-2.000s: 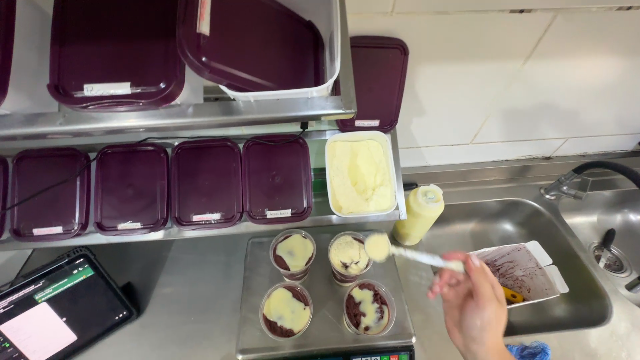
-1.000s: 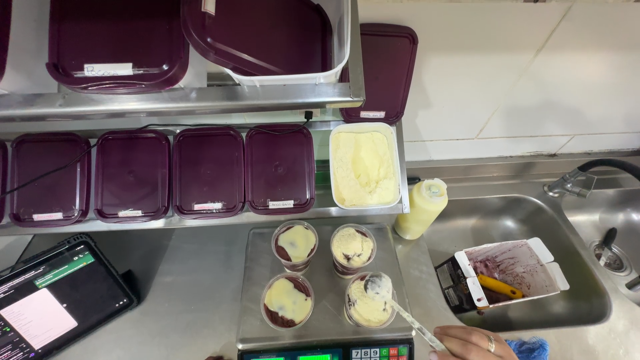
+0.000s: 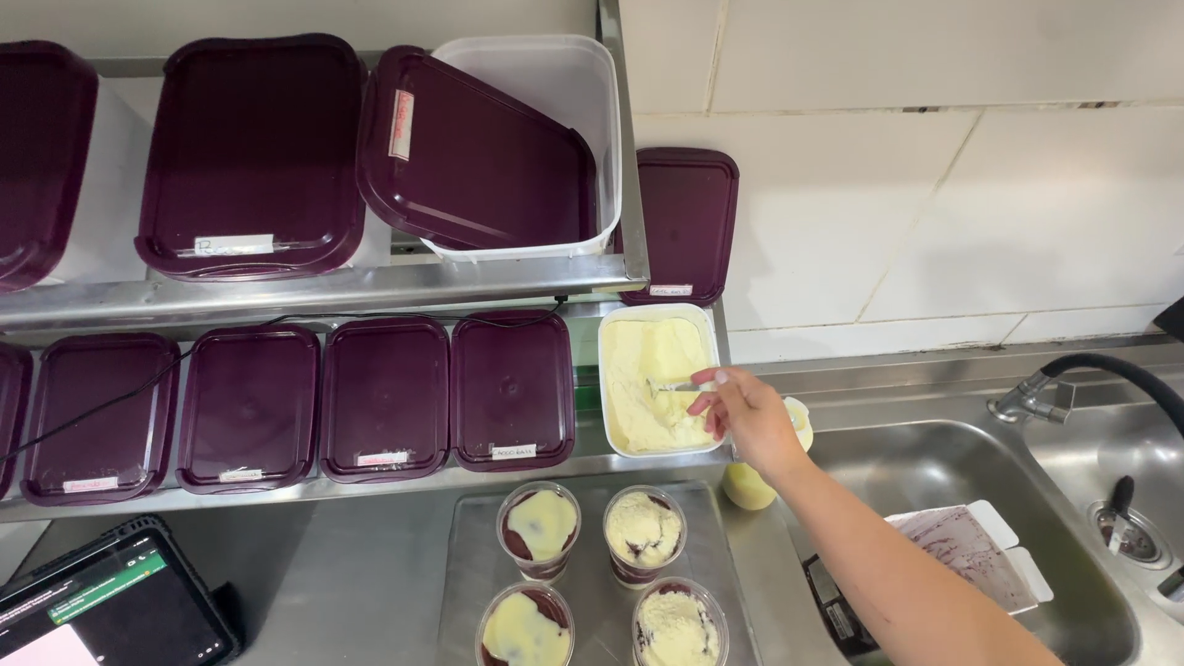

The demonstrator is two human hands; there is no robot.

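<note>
My right hand [image 3: 735, 407] holds a spoon [image 3: 680, 388] by its handle, its tip in the pale yellow powder [image 3: 638, 370] of an open white plastic tub [image 3: 607, 407]. Below the tub, several clear plastic cups stand on the metal plate of a scale [image 3: 592, 555]. Pale powder tops the dark filling in the upper right cup [image 3: 645, 529] and the lower right cup [image 3: 680, 629]. Glossy cream lies on the upper left cup [image 3: 539, 524] and the lower left cup [image 3: 524, 629]. My left hand is not in view.
Tubs with dark purple lids [image 3: 513, 393] line the steel shelf. A tablet [image 3: 120, 592] leans at the lower left. Behind my forearm are a pale yellow bottle [image 3: 749, 486] and a steel sink [image 3: 1082, 555] holding a smeared white carton [image 3: 962, 546]. A black-hosed faucet [image 3: 1031, 400] stands behind the sink.
My right hand has moved with the spoon from the lower right cup up to the tub. Both right cups now bear powder; two seconds ago the lower right one showed cream over dark filling.
</note>
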